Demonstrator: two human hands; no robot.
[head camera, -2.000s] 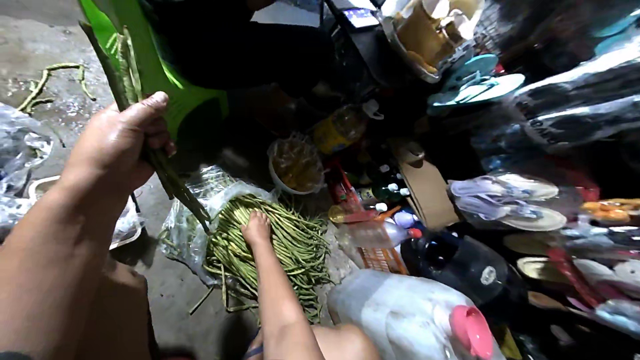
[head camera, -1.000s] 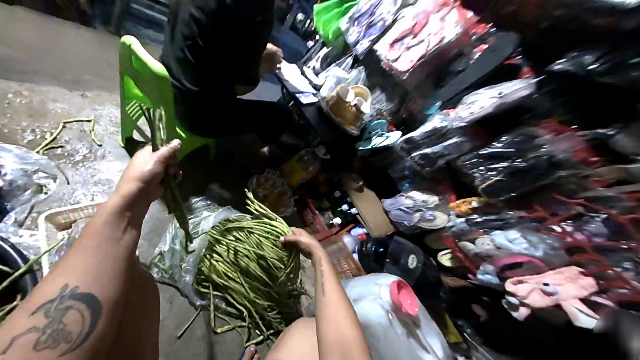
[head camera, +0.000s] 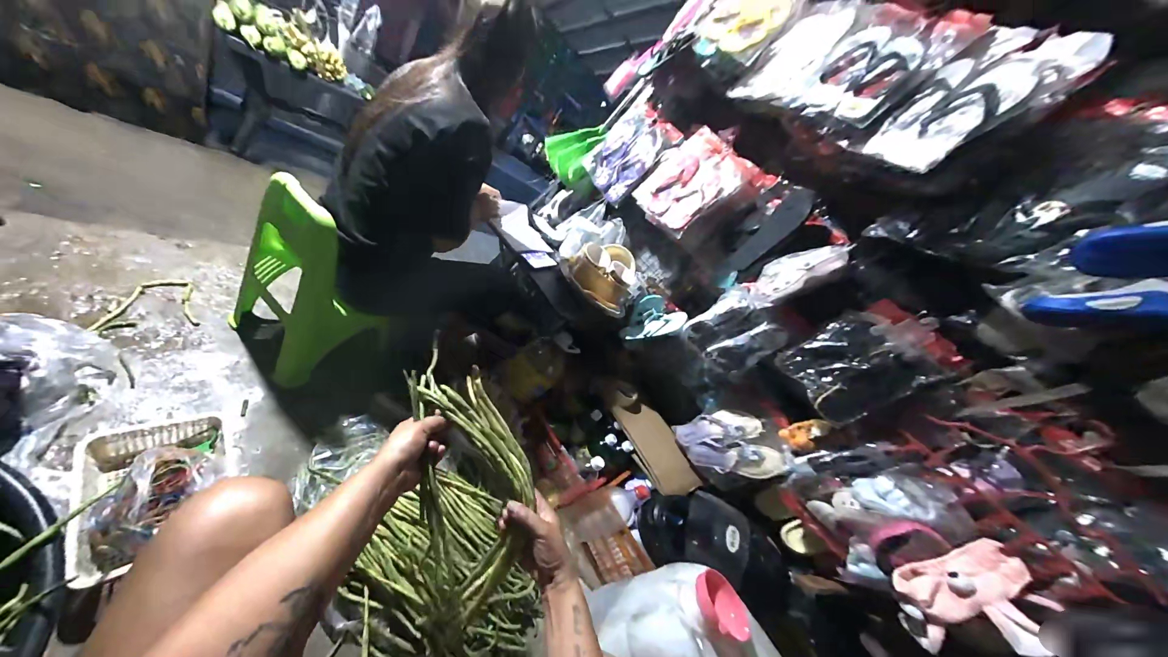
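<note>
A large heap of green yardlong beans (head camera: 411, 547) lies low in the middle of the head view, partly on clear plastic. My left hand (head camera: 418, 447) is closed round a thin bundle of the beans that hangs down over the heap. On the right, my right hand (head camera: 538, 534) grips another bunch of long beans (head camera: 488, 429), whose tips stick up above both hands. The two bunches are side by side, and their lower ends merge with the heap.
Ahead, a person in black (head camera: 411, 164) sits on a green plastic chair (head camera: 292, 274). A white basket (head camera: 91, 456) with rubber bands stands left, beside a black tub (head camera: 36, 538). A jug with a pink cap (head camera: 721, 607) is close on the right, below packaged slippers (head camera: 730, 443).
My left hand has come down with its beans to the heap. My right hand, earlier on the heap, now holds a bunch raised from it. The view has tilted up.
</note>
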